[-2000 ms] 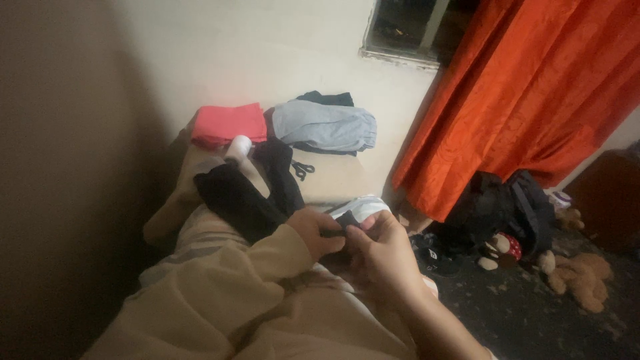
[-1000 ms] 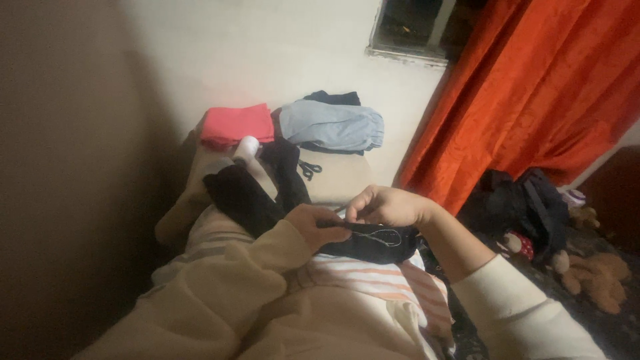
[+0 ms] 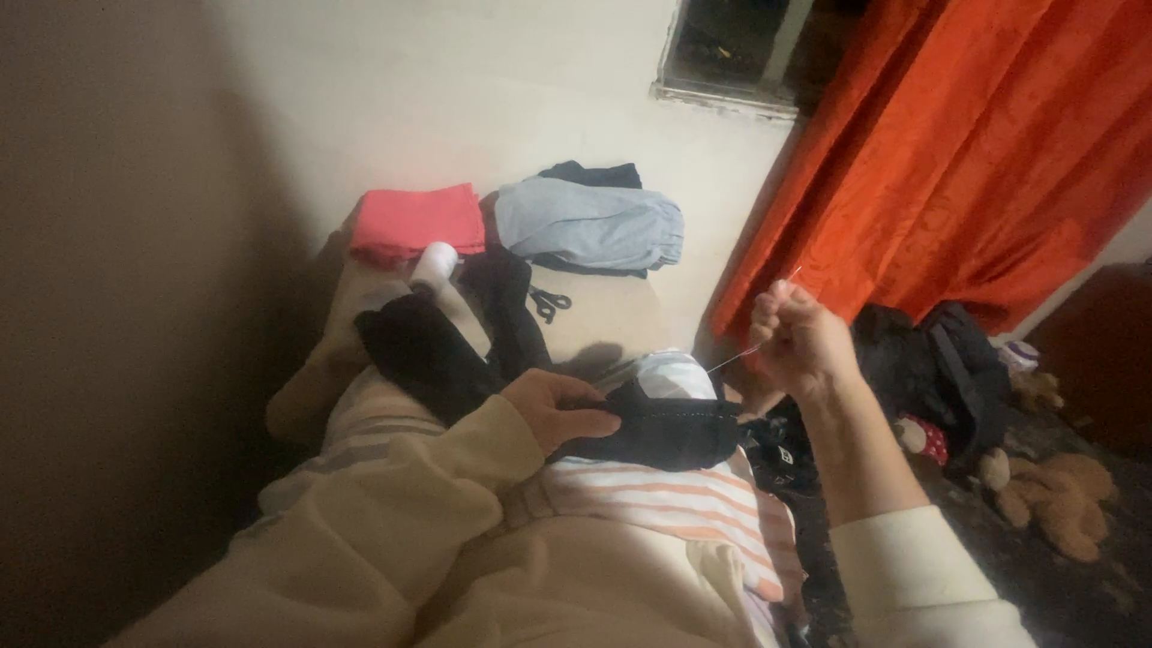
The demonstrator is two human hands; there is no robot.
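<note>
Black fabric (image 3: 679, 434) lies across my lap, with a line of pale stitches along its upper edge. My left hand (image 3: 562, 414) pinches that edge at its left end. Raised to the right, my right hand (image 3: 796, 337) holds a sewing needle (image 3: 794, 274) between thumb and fingertips. White thread (image 3: 733, 358) stretches from the right hand down toward the black fabric. More of the dark cloth (image 3: 432, 351) extends to the left over my leg. Beyond it are a white thread spool (image 3: 435, 264) and small black-handled scissors (image 3: 549, 304).
A folded pink cloth (image 3: 418, 220) and folded light-blue garment (image 3: 589, 220) sit by the wall. An orange curtain (image 3: 864, 216) hangs at the right beside a window. On the floor at right are a black bag (image 3: 945, 378) and a brown stuffed toy (image 3: 1053, 495).
My right hand has moved up and to the right from the fabric, drawing the thread out straight. The left hand remains on the cloth's edge.
</note>
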